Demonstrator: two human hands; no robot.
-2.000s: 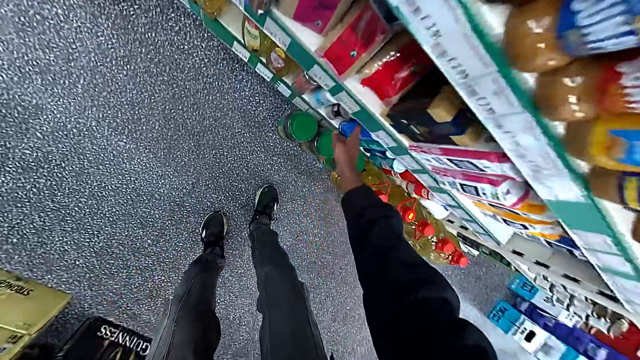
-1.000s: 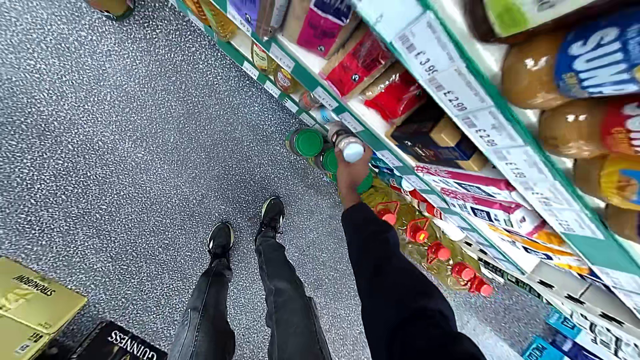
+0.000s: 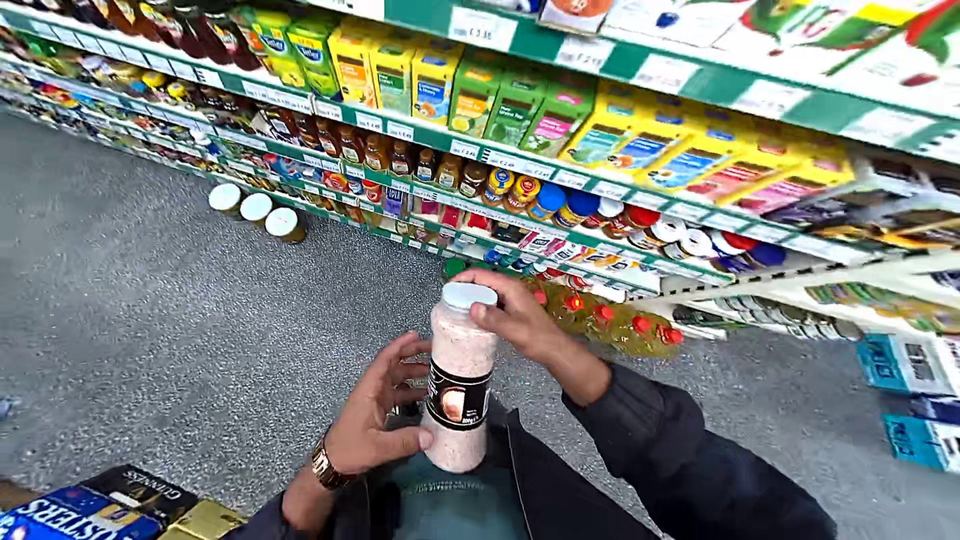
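Observation:
A clear jar of pale pink granules (image 3: 463, 341), with a white lid and a black label, is upright in front of my body. My right hand (image 3: 521, 315) grips it at the lid and neck, fingers behind and thumb in front. My left hand (image 3: 382, 409), with a metal watch at the wrist, is beside the jar's lower half. Its fingers are spread and its thumb tip is at the jar's side; whether it bears any weight I cannot tell.
Shop shelves (image 3: 420, 139) with tea boxes (image 3: 469, 94) and jars run across the top. Large oil bottles with red caps (image 3: 630, 326) stand on the floor at right, white-lidded tubs (image 3: 283, 225) by the shelf at left. Drink cartons (image 3: 97, 510) lie bottom left, blue-and-white packs (image 3: 911, 364) far right.
My right hand, reaching at the low shelf before, has brought the white-lidded jar up in front of my body. My left hand has come into view beside it. The view has tilted up.

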